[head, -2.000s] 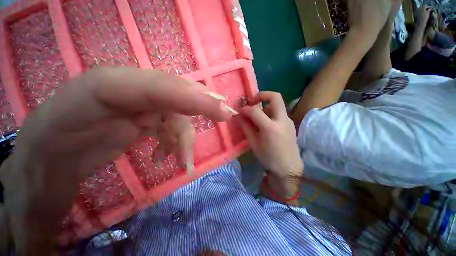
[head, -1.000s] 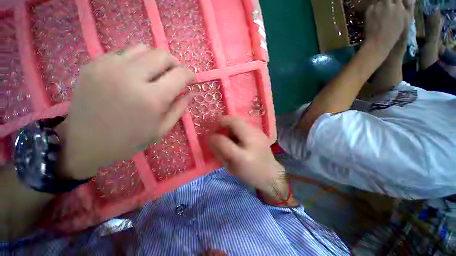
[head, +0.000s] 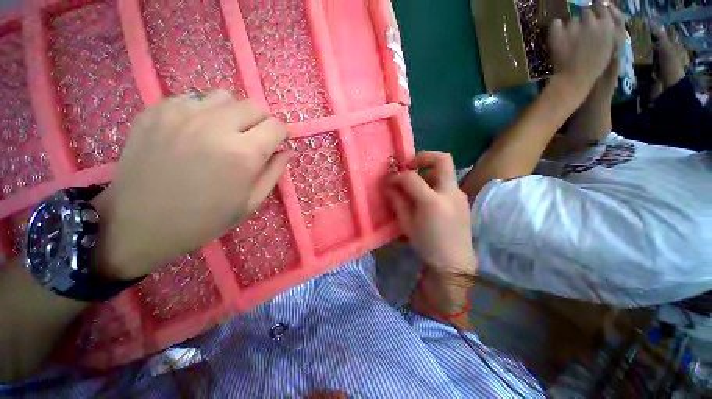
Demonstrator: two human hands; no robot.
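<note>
A pink foam tray with rectangular pockets fills the left and middle of the view. Small shiny metal rings lie packed in most pockets. The two pockets at the right end are mostly bare, with a few rings in the nearer one. My left hand, with a dark wristwatch, is over the tray; its fingers are curled at the middle divider and its fingertips are hidden. My right hand, with a red wrist string, has thumb and finger close together at those few rings; whether it grips one is unclear.
A dark green bench top lies right of the tray. An open brown box of small dark parts stands beyond. A neighbour's bent arm and white sleeve are close on the right. Another person's arm shows farther right.
My left hand has come down from above the tray to the middle divider. Over the last second my right hand has moved up from the tray's near edge to the few rings.
</note>
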